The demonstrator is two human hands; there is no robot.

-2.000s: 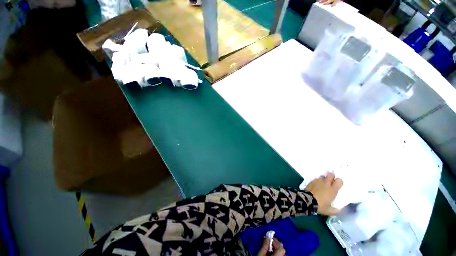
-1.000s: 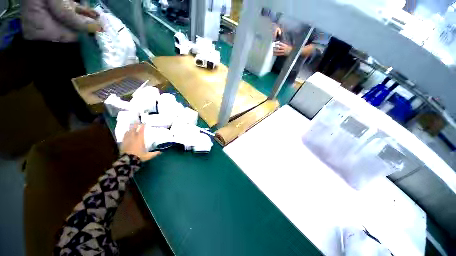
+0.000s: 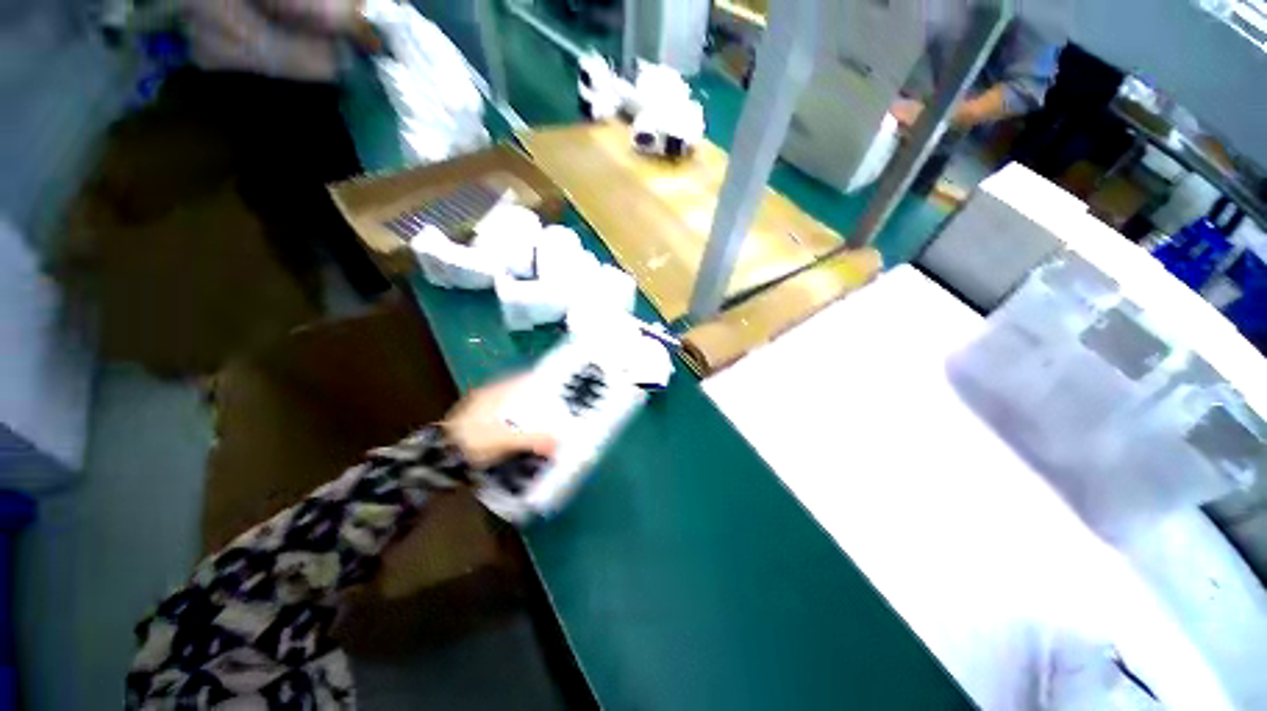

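My left hand [image 3: 498,428], in a black-and-beige patterned sleeve, is closed on a white security camera [image 3: 586,424] at the left edge of the green bench. The camera is blurred and tilted, with dark marks on its upper side and a dark part beside my fingers. More white cameras [image 3: 535,271] lie in a group just beyond it; the held one overlaps the nearest of them. My right hand is out of the picture.
The green mat [image 3: 695,556] runs beside a white sheet [image 3: 889,417]. A metal post [image 3: 757,167] and a rolled brown board [image 3: 785,308] stand beyond. A shallow tray box [image 3: 368,208], plastic-bagged units [image 3: 1084,375], a brown carton [image 3: 327,417] and people [image 3: 285,84] surround the bench.
My left hand went from the white sheet to the camera group, and now holds one camera nearer me. The view has swung; my right hand with its white wad has left it.
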